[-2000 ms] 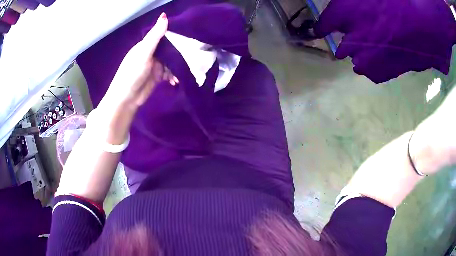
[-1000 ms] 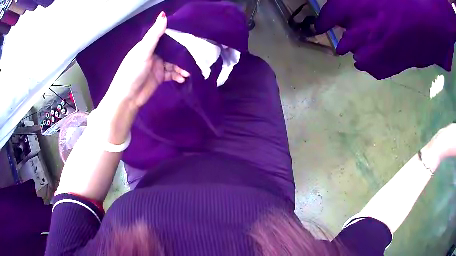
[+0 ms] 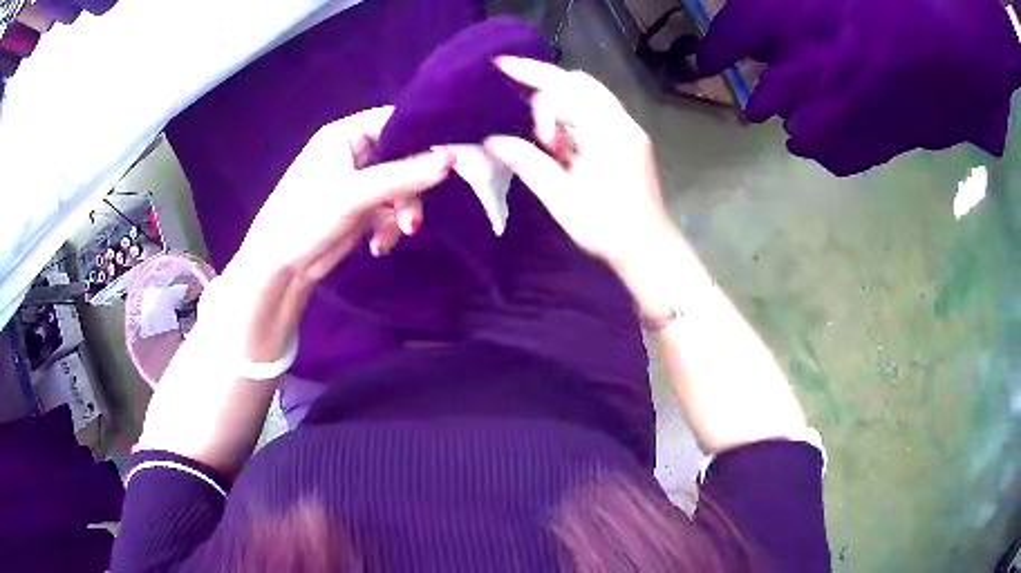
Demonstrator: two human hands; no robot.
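Note:
A dark purple garment [image 3: 457, 95] lies over my lap, its upper part bunched up between my hands. A white piece of embroidery backing [image 3: 485, 190] hangs from it, narrowing to a point at the bottom. My left hand [image 3: 353, 185] pinches the garment at the backing's left edge with thumb and finger. My right hand [image 3: 588, 157] holds the garment's right side, thumb at the backing's top and forefinger on the cloth above. No snips can be made out.
A white table cover [image 3: 101, 123] fills the upper left. A pink mesh basket [image 3: 142, 325] stands on the floor at left, near boxed thread spools [image 3: 125, 255]. Purple garments hang at upper right [image 3: 873, 84] and lie at lower left [image 3: 50, 481]. A white scrap [image 3: 971, 191] is on the right.
My right hand has come in from the far right to the garment and taken hold of it. My left hand has shifted slightly down and right. The backing shows less and is more bunched.

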